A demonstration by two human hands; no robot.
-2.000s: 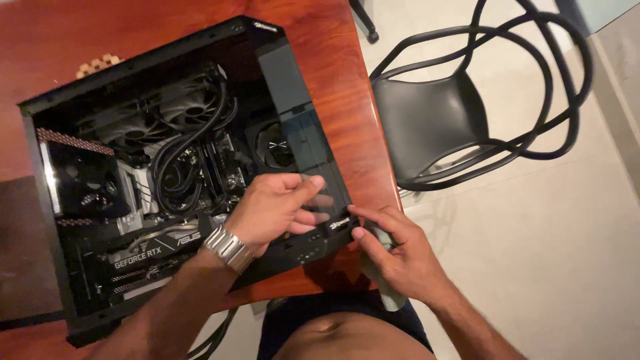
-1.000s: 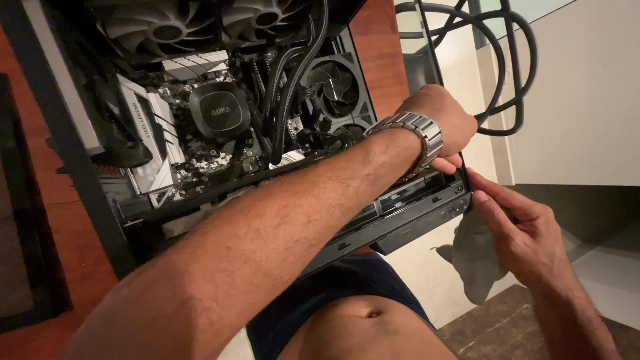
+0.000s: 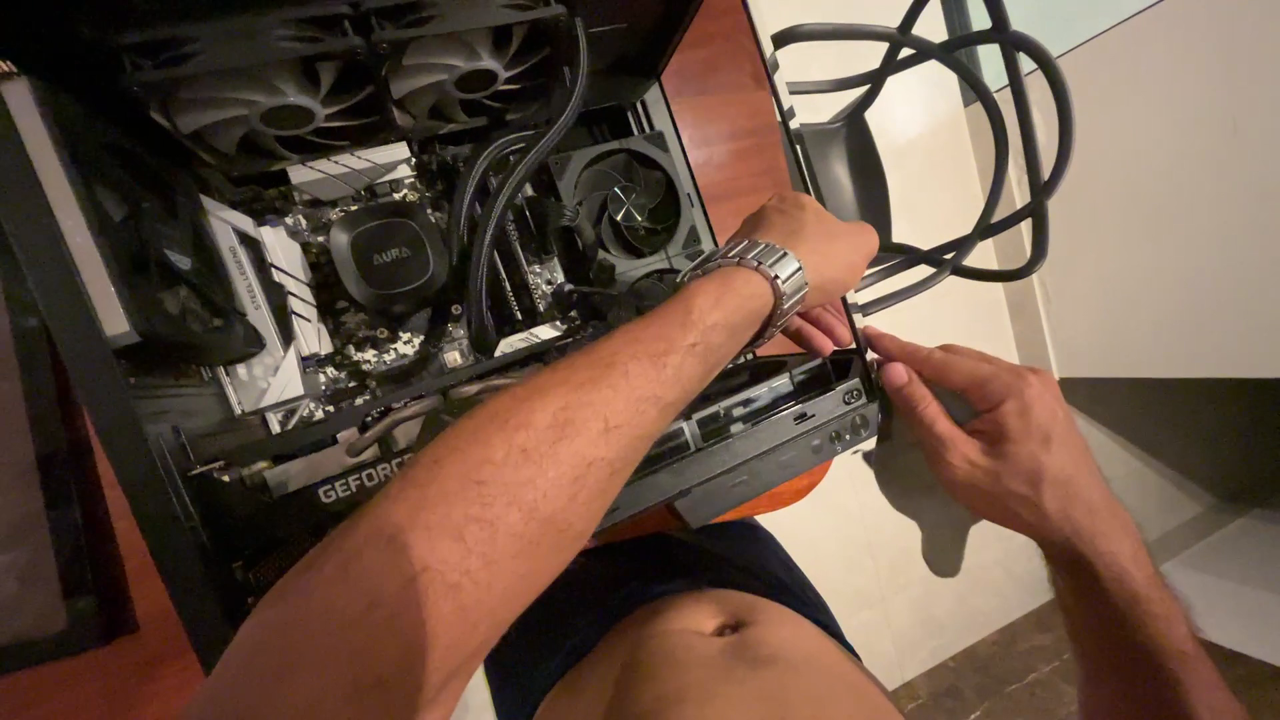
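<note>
An open black computer case (image 3: 160,500) lies tilted below me, its inside showing. In it are a black round-cornered cooler block (image 3: 388,256), braided tubes (image 3: 520,185), a rear-type fan (image 3: 628,203) and a graphics card (image 3: 350,487). A thin dark panel (image 3: 785,110), seen nearly edge-on, runs along the case's right end. My left hand (image 3: 815,250), with a metal-band watch (image 3: 770,280) at the wrist, is on the inner side of this panel; its fingers are partly hidden. My right hand (image 3: 990,430) holds the panel's lower corner between thumb and forefinger.
A black chair with looped tube arms (image 3: 1050,130) stands beyond the right edge of the red-brown wooden table (image 3: 725,120). A dark framed panel (image 3: 60,600) lies at the far left. Two large fans (image 3: 290,115) sit along the upper side of the case.
The view has moved closer to the case. My left hand, earlier in front of the dark glass near the panel's corner, has gone to the inner side. My right hand stays at the corner.
</note>
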